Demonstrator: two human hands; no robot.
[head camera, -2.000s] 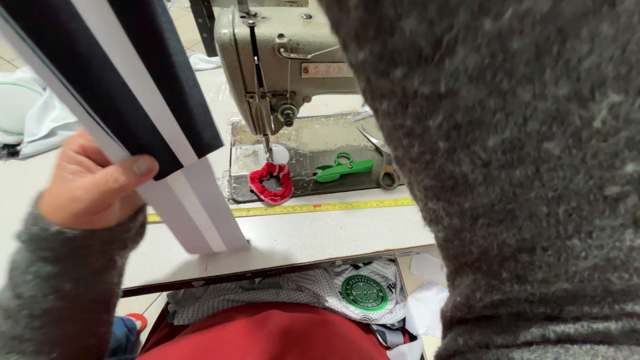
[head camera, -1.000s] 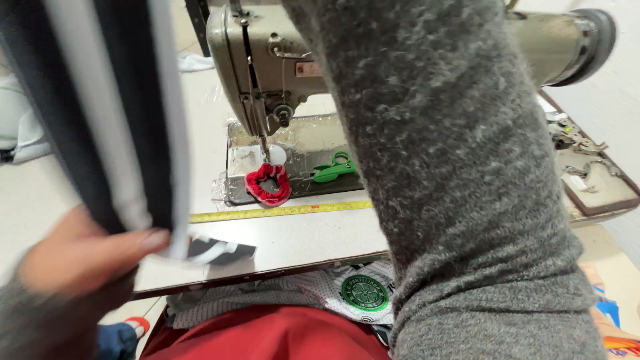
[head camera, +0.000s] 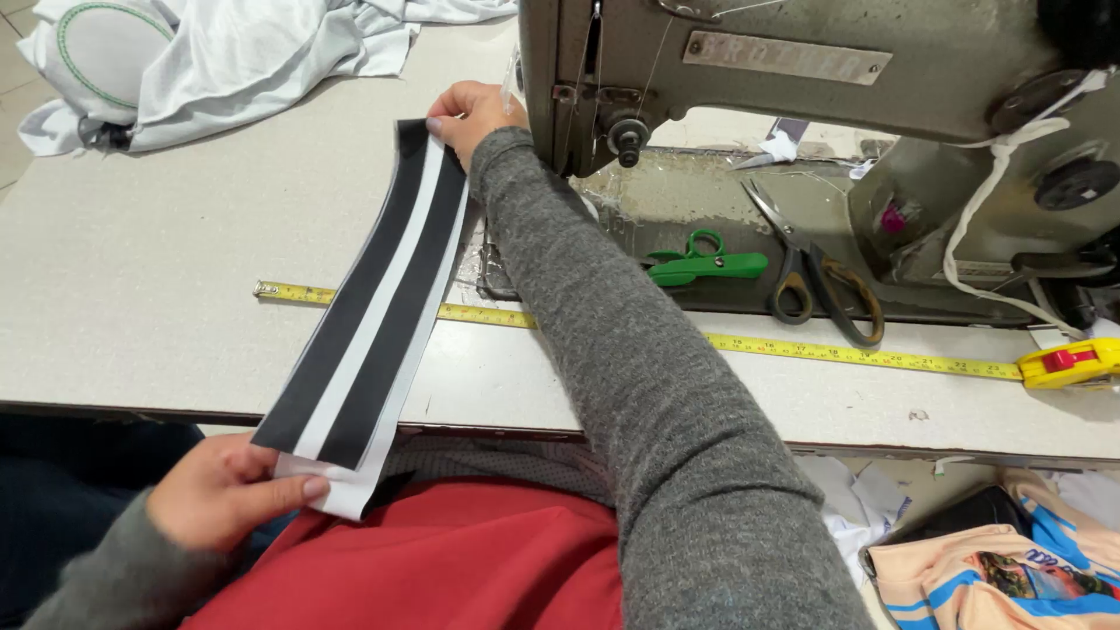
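Note:
A long black fabric strip with a white centre stripe (head camera: 376, 306) lies over a white strip (head camera: 350, 493), whose end shows at the bottom. My left hand (head camera: 232, 492) pinches the near end at the table's front edge. At the far end, my right hand (head camera: 479, 118) grips the strip's top corner, just left of the sewing machine (head camera: 787, 79). The strip crosses over a yellow tape measure (head camera: 787, 348) stretched along the table. My right forearm hides part of the tape and of the machine bed.
Green thread snips (head camera: 710, 268) and dark-handled scissors (head camera: 814, 271) rest on the machine bed. White cloth (head camera: 254, 66) is heaped at the back left. Below the table's front edge (head camera: 490, 432) are red fabric (head camera: 455, 560) on my lap and patterned garments (head camera: 997, 569) at the right.
The strip, held up at the left before, is now stretched lengthwise across the table. My right hand has come into view at its far end. The view has shifted.

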